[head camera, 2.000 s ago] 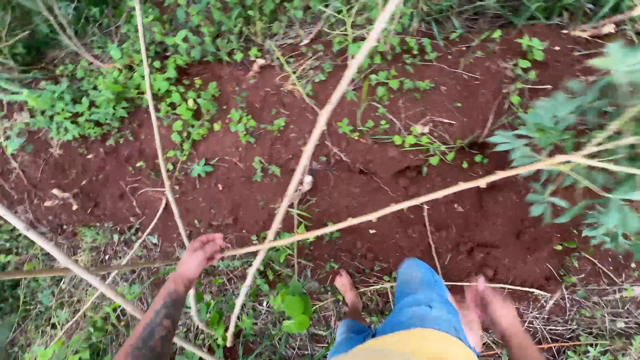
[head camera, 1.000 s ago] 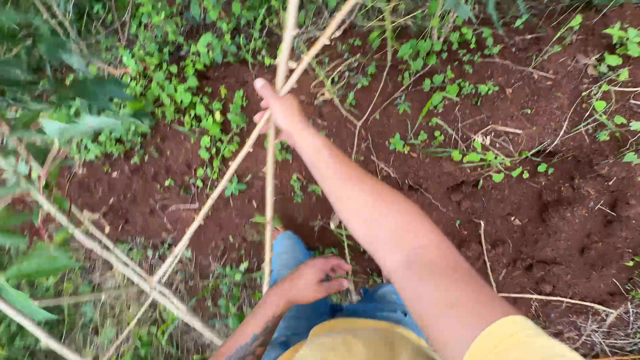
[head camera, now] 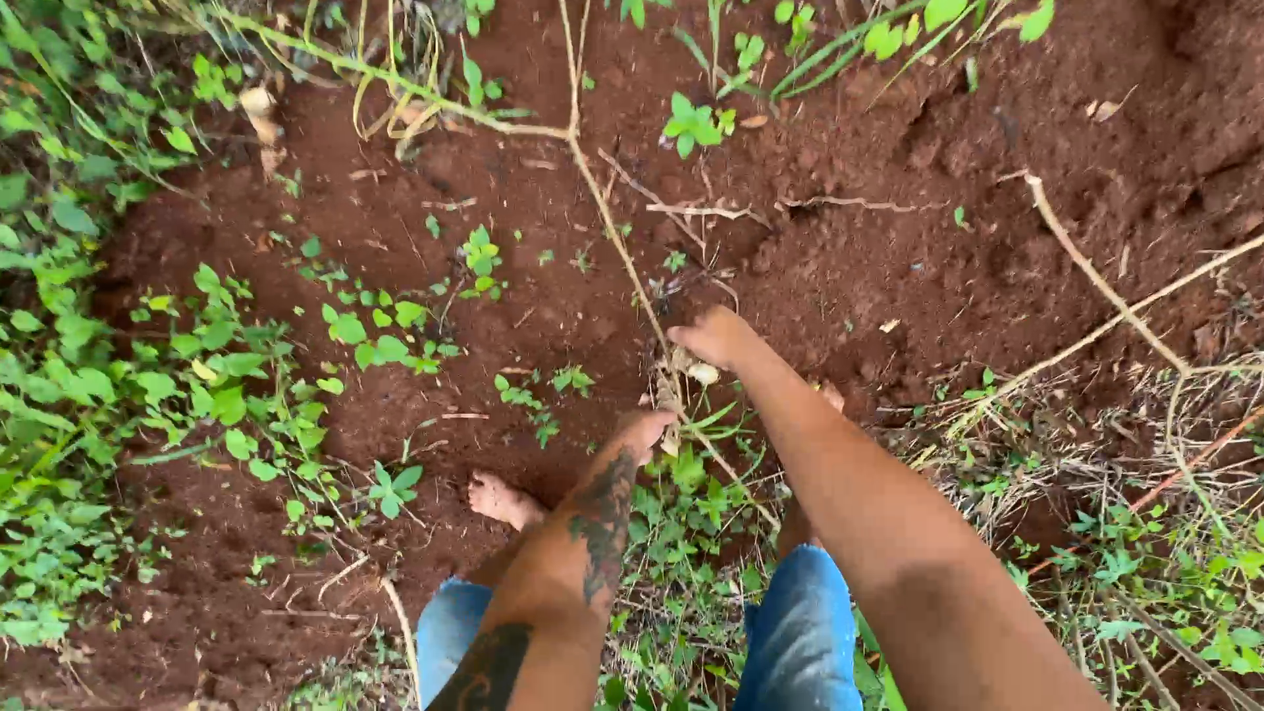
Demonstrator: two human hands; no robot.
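My left hand (head camera: 647, 433) is low between my legs, at the lower end of a knobbly woody stump (head camera: 668, 387) on the red soil. My right hand (head camera: 715, 338) is at the upper end of the same stump, its fingers curled toward it. A thin branching plant stem (head camera: 617, 242) runs from the top of the view down past both hands. Beside the stump, under my right hand, lies a small pale piece (head camera: 703, 373). The fingertips of both hands are partly hidden, so their grip is unclear.
My bare foot (head camera: 504, 499) stands on the soil at the left. Leafy weeds (head camera: 232, 385) grow at the left. Cut branches (head camera: 1106, 286) and dry stalks (head camera: 997, 494) lie at the right. A green stem (head camera: 365, 69) crosses the upper left.
Both hands have moved down to the stump near the ground. My right hand was on the crossing long sticks one second ago and has let them go. The view has shifted.
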